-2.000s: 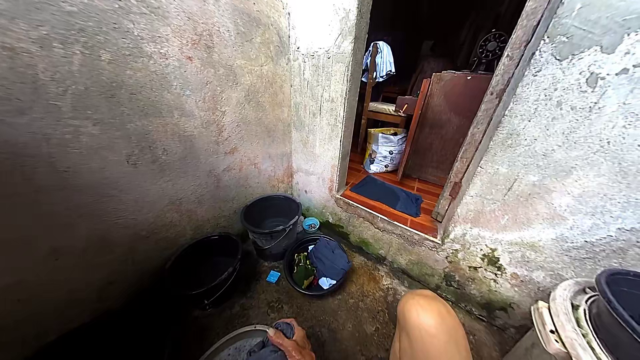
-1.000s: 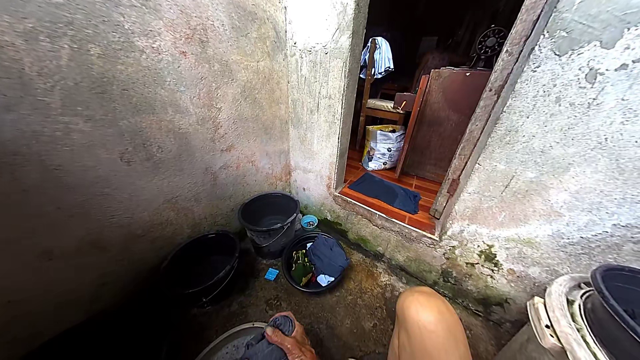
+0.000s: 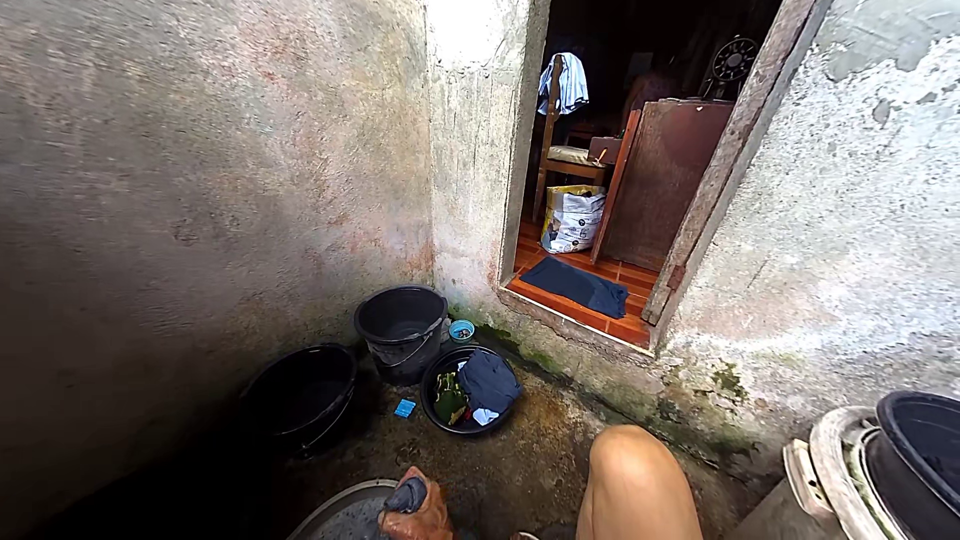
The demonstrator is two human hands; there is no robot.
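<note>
My right hand (image 3: 426, 510), at the bottom edge of the head view, is closed around a wet dark grey cloth (image 3: 407, 495). It is over the right side of a round basin (image 3: 330, 510) that holds cloudy, sudsy water and is partly cut off by the frame. My left hand is not in view. Beyond the basin, a black tub (image 3: 429, 409) holds a folded dark blue cloth (image 3: 489, 381), a green patterned cloth (image 3: 450, 397) and a small pale cloth (image 3: 486, 415). A small blue item (image 3: 405, 408) lies on the wet floor beside that tub.
Two black buckets (image 3: 401, 322) (image 3: 300, 390) stand by the left wall, near a small blue bowl (image 3: 461, 331). My bare knee (image 3: 637, 472) rises at bottom centre-right. A pale round container (image 3: 832, 465) and black basin (image 3: 922, 442) stand at right. A raised doorway sill (image 3: 577, 322) lies ahead.
My right hand has turned, and the grey cloth now pokes out at the top of the fist. The tub, buckets and doorway things have not moved.
</note>
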